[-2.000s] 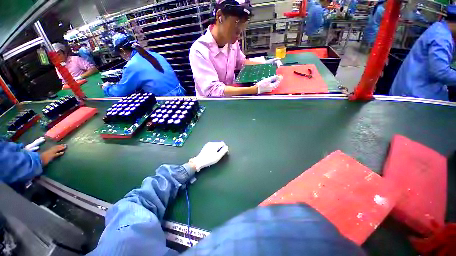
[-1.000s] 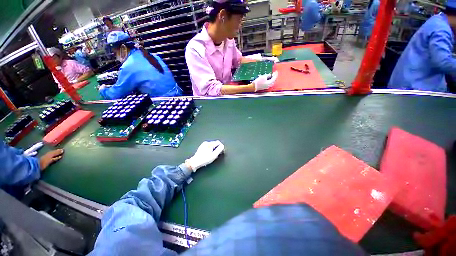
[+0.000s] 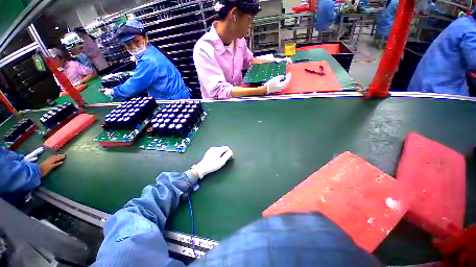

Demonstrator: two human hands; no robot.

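My left hand (image 3: 213, 160), in a white knit glove, rests on the green conveyor belt (image 3: 250, 135) near the middle. Its fingers are curled together and I see nothing held in them. A thin blue cord hangs from the wrist. My right hand is not in view; a blue checked sleeve fills the bottom edge. A red foam pad (image 3: 339, 201) lies flat on the belt at the right, partly behind that sleeve. A second red pad (image 3: 433, 180) lies beside it at far right. Capacitor-populated boards (image 3: 175, 122) stand left of my hand, beyond it.
More capacitor boards (image 3: 57, 117) and a red pad (image 3: 70, 131) lie further left. Another person's hands (image 3: 49, 162) rest at the left belt edge. Opposite, a person in pink holds a green circuit board (image 3: 264, 73) by a red mat (image 3: 313, 78) with pliers. A red-wrapped post (image 3: 389, 52) rises at the belt's far edge.
My left hand stays nearly still as the view shifts slightly. The person in blue opposite has turned their head this way. The person in pink has turned and lowered the green board slightly.
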